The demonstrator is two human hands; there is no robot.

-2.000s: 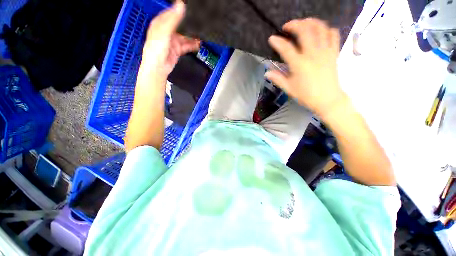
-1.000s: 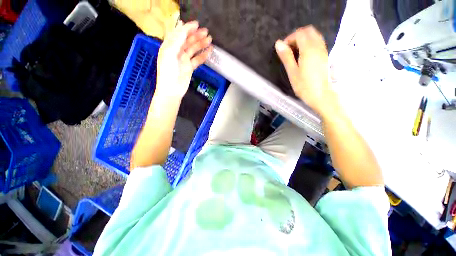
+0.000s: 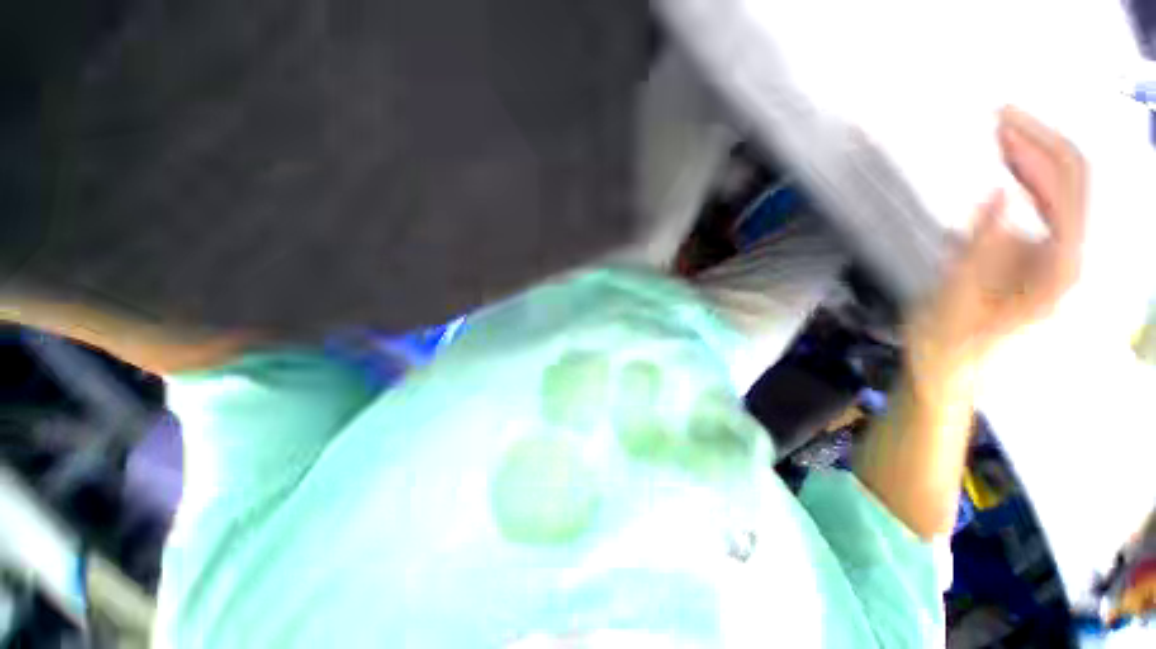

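Observation:
A large dark cloth panel fills the upper left of the view, close to the camera and blurred. It hangs over my left side and lap. My left forearm runs out at the left edge below the cloth; my left hand is hidden or cut off. My right hand is over the white machine table, blurred, with thumb and fingers apart and nothing seen in it.
The white machine table is at the right, its grey front edge running diagonally past my knees. Blurred small tools with red and orange parts lie at its lower right end. A bit of blue crate shows below the cloth.
The dark cloth has moved from the table side to the left and nearer, covering the crates. My left arm has swung out left. My right hand has moved right, and its fingers have spread.

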